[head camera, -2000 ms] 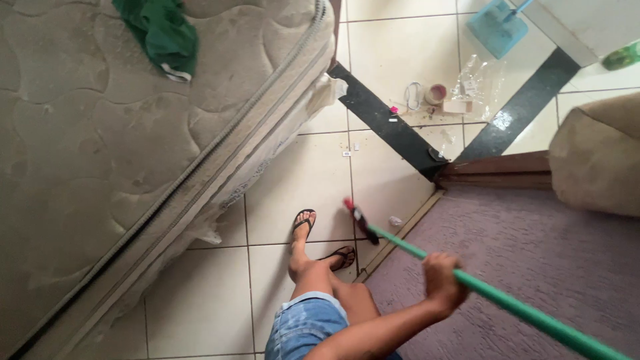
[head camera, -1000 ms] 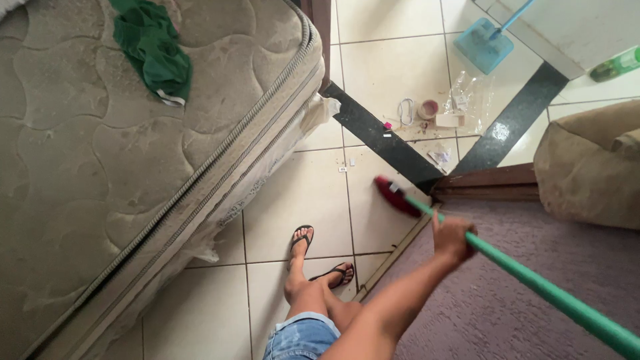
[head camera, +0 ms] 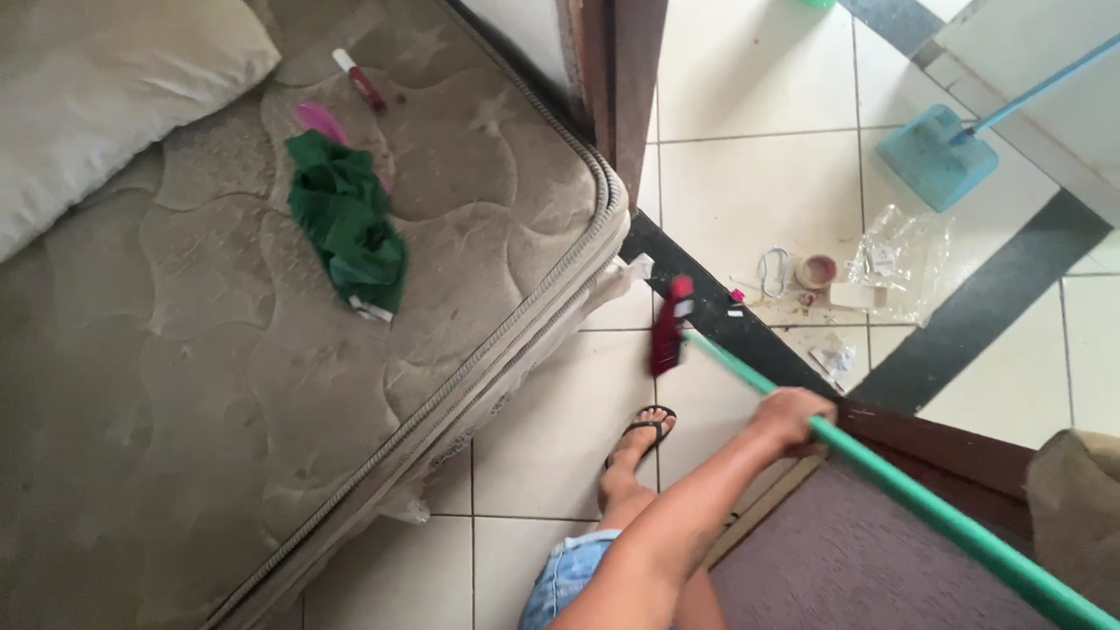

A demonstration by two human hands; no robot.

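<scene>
My left hand (head camera: 794, 422) is closed around the green handle (head camera: 927, 499) of a broom, and the arm reaches across my thighs. The handle runs out of view at the lower right. At its other end, the dark red broom head (head camera: 671, 328), blurred, is over the floor beside the black threshold strip (head camera: 709, 297), near the mattress corner. Past the strip lie a roll of tape (head camera: 816, 272), a pale loop (head camera: 774, 271), a small box (head camera: 857, 296), clear plastic wrapping (head camera: 914, 262), crumpled paper (head camera: 836, 357) and a small pink piece (head camera: 737, 296). My right hand is out of view.
A bare mattress (head camera: 481, 306) fills the left, bearing a green cloth (head camera: 348, 227), a pink item (head camera: 320, 121), a small tube (head camera: 359, 80) and a pillow (head camera: 114, 96). A blue dustpan (head camera: 938, 157) rests near the wall. My sandaled foot (head camera: 646, 430) stands below the broom head.
The broom head has moved from beside the lower doorway edge toward the mattress corner, with my left hand still on the handle. The view has shifted, showing more of the mattress.
</scene>
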